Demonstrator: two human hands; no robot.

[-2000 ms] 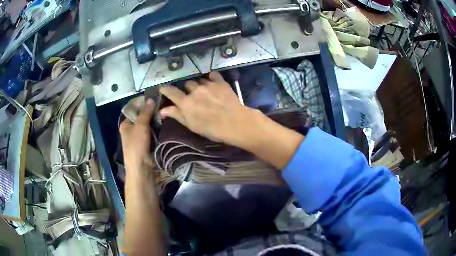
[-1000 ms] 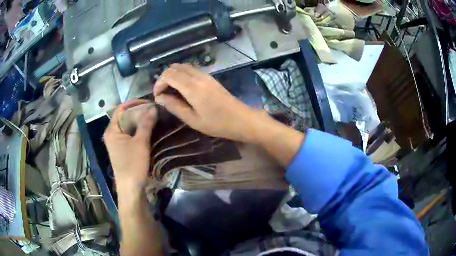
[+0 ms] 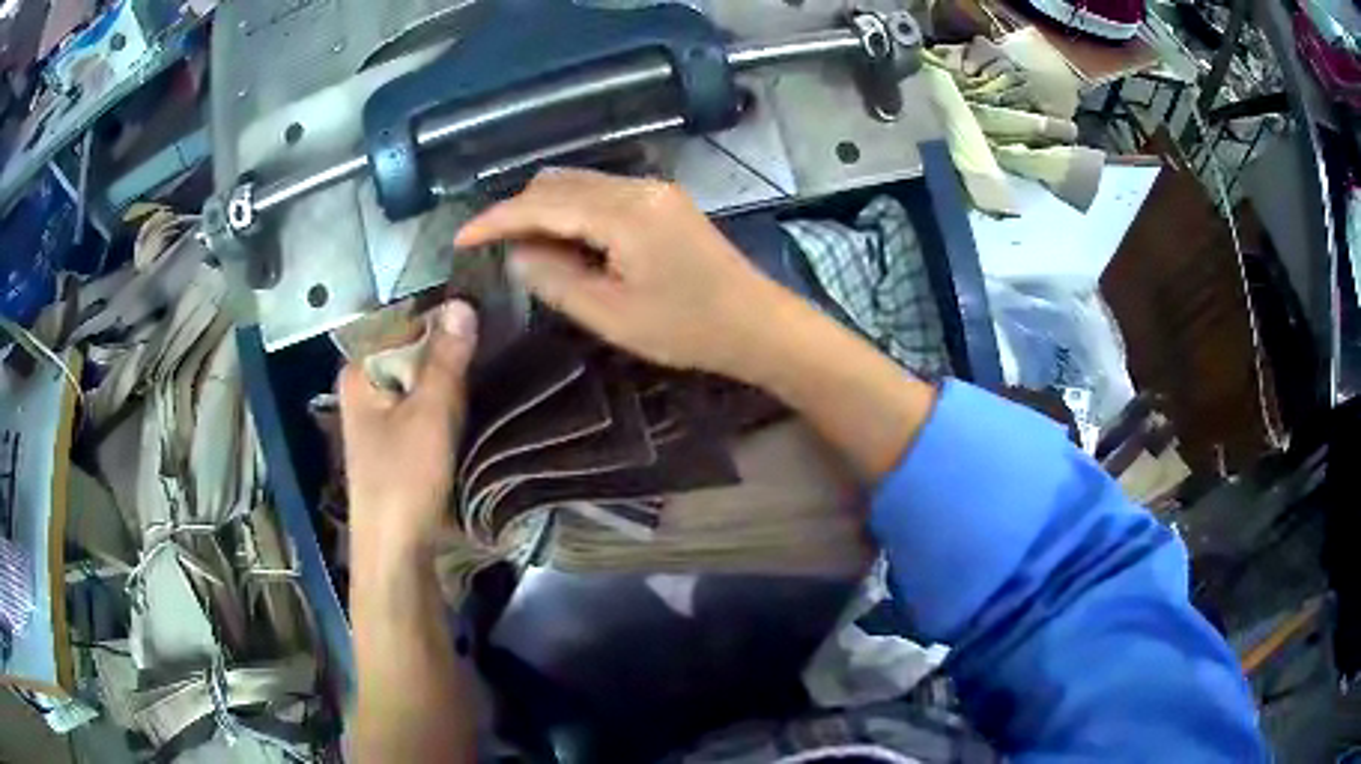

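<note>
A fanned stack of brown plies [image 3: 560, 433] lies over the open dark tray [image 3: 963, 284], with beige cut pieces [image 3: 776, 500] beneath and beside it. My left hand [image 3: 403, 433] pinches the upper left corner of the plies, thumb on top, with a pale fold of cloth beside the thumb. My right hand [image 3: 634, 269] is bent over the top edge of the brown plies, fingertips close to the left thumb. A brown ply stands up between the two hands. Whether the right fingers grip it is partly hidden. A smooth dark sheet [image 3: 657, 642] lies under the stack.
A metal bed plate [image 3: 299, 284] with a blue-grey roller bracket [image 3: 396, 164] is just beyond my hands. Checked cloth [image 3: 873, 276] lies in the tray at right. Tied bundles [image 3: 194, 537] are at left. A clear plastic bag [image 3: 1060, 351] and brown board [image 3: 1194, 314] are at right.
My right hand has opened somewhat and moved slightly right from its closer curl. The brown plies are fanned more widely than two seconds ago. My left hand stays at the stack's left corner.
</note>
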